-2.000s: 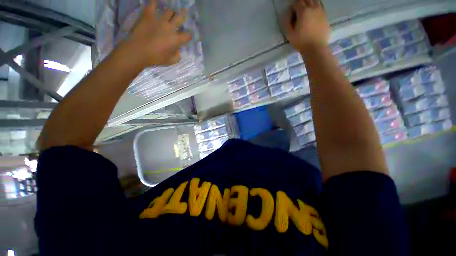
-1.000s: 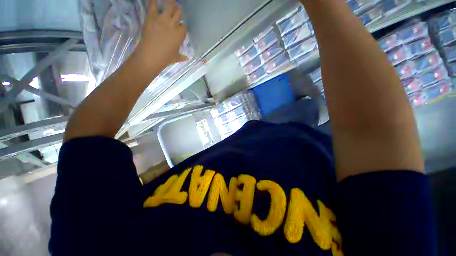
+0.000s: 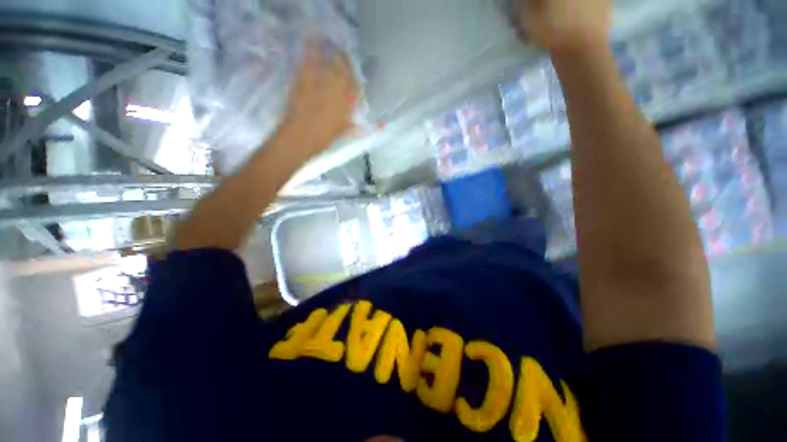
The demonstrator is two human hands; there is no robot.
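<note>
A stack of trays with clear, crinkly plastic (image 3: 250, 60) stands on the grey shelf at the upper left. My left hand (image 3: 324, 91) lies against the stack's right part, fingers pointing up. It is blurred, so its grip is unclear. My right hand (image 3: 565, 22) is at the top edge over the grey shelf surface (image 3: 414, 43), blurred and partly cut off. Its fingers look curled, but I cannot tell whether it holds anything.
Tray stacks with bluish and pinkish bagged products stand below the shelf (image 3: 470, 134) and on the floor at the right (image 3: 720, 186). A blue flat thing (image 3: 476, 198), a pale rounded tube handle (image 3: 278, 250) and another tray stack (image 3: 401, 224) are lower down. Metal framing is at the left.
The view has shifted and blurred. My right hand, out of view one second ago, shows again at the top edge. My left hand remains at the plastic-covered stack, lower in the picture.
</note>
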